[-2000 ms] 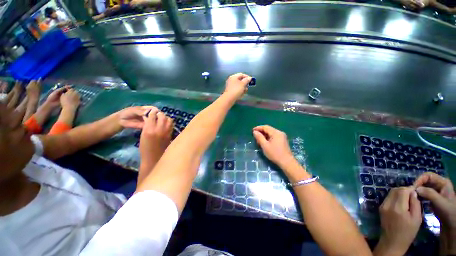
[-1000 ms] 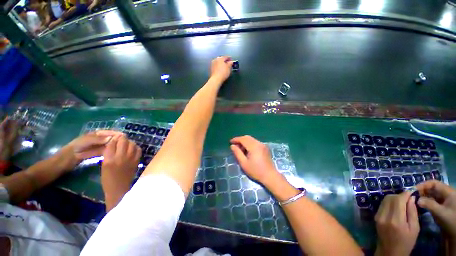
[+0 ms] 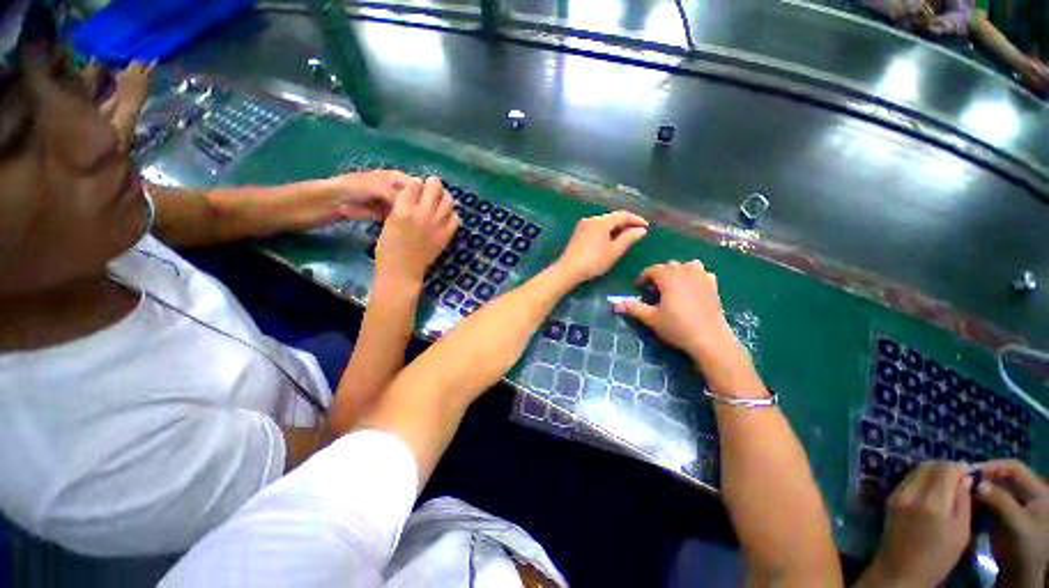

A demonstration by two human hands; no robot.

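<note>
My left hand (image 3: 604, 245) is over the green bench behind the blister tray, fingers curled and slightly apart, with nothing seen in it. My right hand (image 3: 683, 304), on the arm with a bracelet, is over the tray's back right part. A dark spot shows between its thumb and forefinger; I cannot tell if it is a held piece. The clear blister tray (image 3: 598, 391) has mostly empty pockets, with two square black pieces (image 3: 565, 333) side by side at its left. A partly assembled unit (image 3: 666, 134) with a dark face lies on the conveyor belt (image 3: 575, 161).
A square housing (image 3: 753, 207) and other small units lie scattered on the belt. A neighbour's hands (image 3: 414, 224) work over a filled tray (image 3: 489, 247) at left. Another person's hands (image 3: 949, 505) are at right by a filled tray (image 3: 920, 402). A white cable (image 3: 1012, 373) lies far right.
My left hand has let go of the dark-faced unit on the belt and drawn back over the bench. My right hand stays over the tray. The view has turned left.
</note>
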